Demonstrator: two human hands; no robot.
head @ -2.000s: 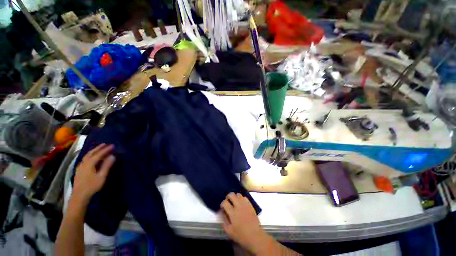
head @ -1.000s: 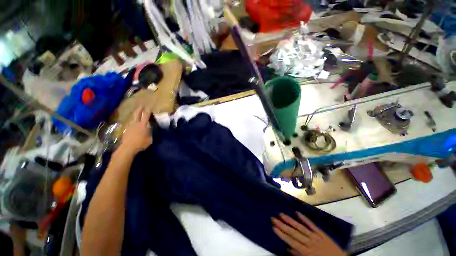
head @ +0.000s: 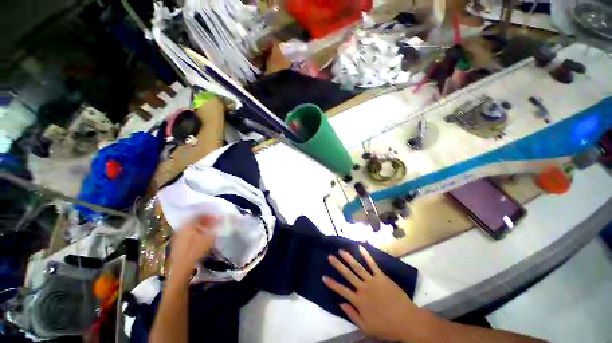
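A navy garment [head: 305, 258] lies across the white table left of the sewing machine needle. A white cloth section with narrow dark bands [head: 231, 194] is folded over on its left part. My left hand [head: 194, 238] is blurred and lies at this white section with the fingers bent; whether it pinches the cloth is unclear. My right hand [head: 366, 291] lies flat, fingers spread, on the navy section near the table's front edge. The white and blue sewing machine [head: 483, 141] stands at the right, its lamp lighting the needle area.
A smartphone [head: 488, 206] and an orange object [head: 553, 180] lie on the machine bed. A green cone [head: 320, 141] stands at the head's left end. A blue bundle [head: 121, 171], white strips [head: 372, 59] and a red cloth [head: 325, 13] lie behind. A bin with an orange item [head: 106, 287] is at left.
The garment's far left part has been turned over, showing the white banded cloth. My left hand has come back towards me. My right hand stays on the navy section. The view has tilted.
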